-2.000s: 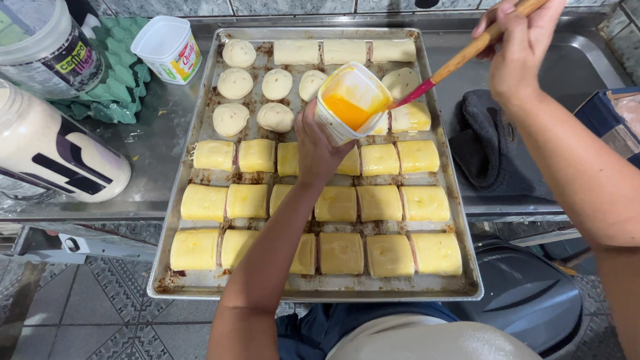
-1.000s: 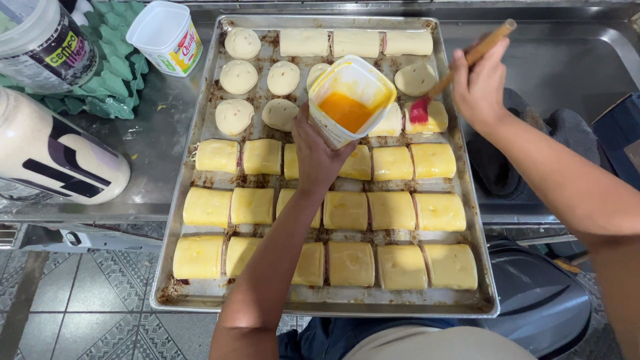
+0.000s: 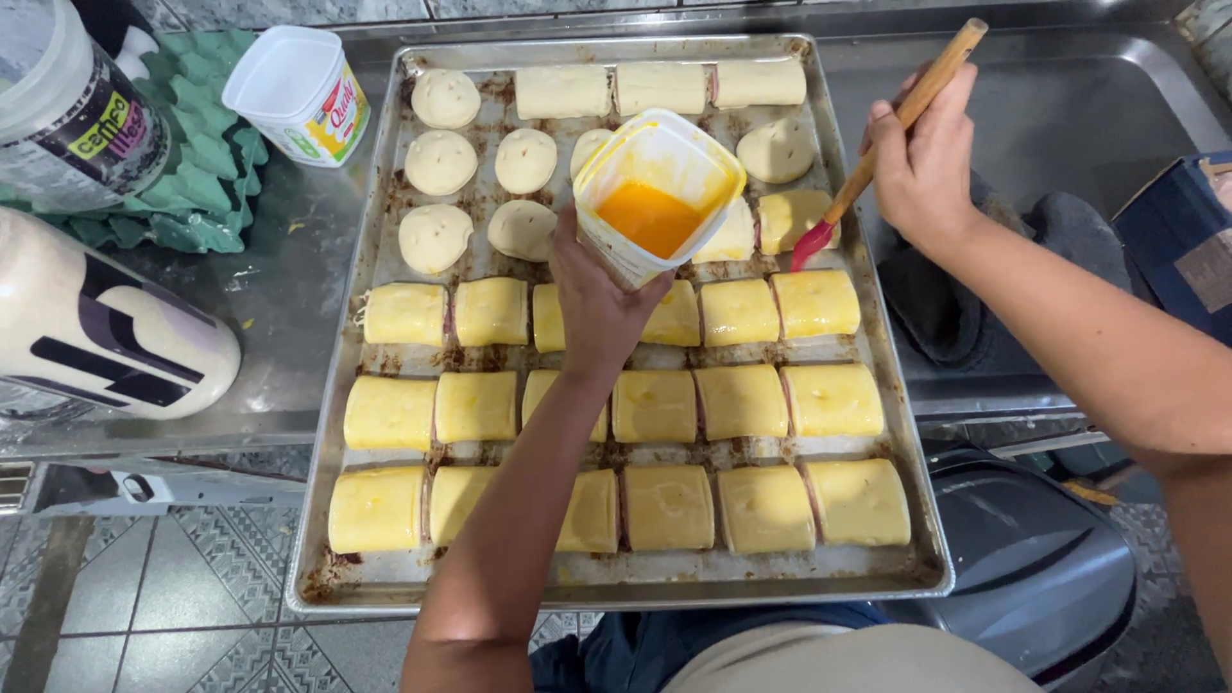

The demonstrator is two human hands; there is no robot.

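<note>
My left hand (image 3: pixel 602 303) grips a square plastic tub (image 3: pixel 659 188) of orange-yellow liquid, tilted above the tray. In my right hand (image 3: pixel 924 159) is the wooden handle of a pastry brush (image 3: pixel 818 241); its red head touches the right edge of a filled dough piece (image 3: pixel 789 219). A metal baking tray (image 3: pixel 616 587) holds rows of these pieces. The lower three rows look yellow and glossy, while the top row of dough rolls (image 3: pixel 563 91) and the round dough pieces (image 3: pixel 441 162) at the upper left look pale. My left hand, forearm and the tub hide some pieces.
Left of the tray, a margarine tub (image 3: pixel 298 96), a green egg carton (image 3: pixel 212 144), a lidded plastic container (image 3: pixel 77 106) and a large pale bottle (image 3: pixel 106 318) stand on the metal counter (image 3: pixel 279 375). Dark cloth items (image 3: pixel 962 279) and a dark box (image 3: pixel 1184 241) lie right.
Since two seconds ago, the brush has moved from beside the tub, right and down onto the dough piece's right side. The left hand keeps holding the tub over the tray.
</note>
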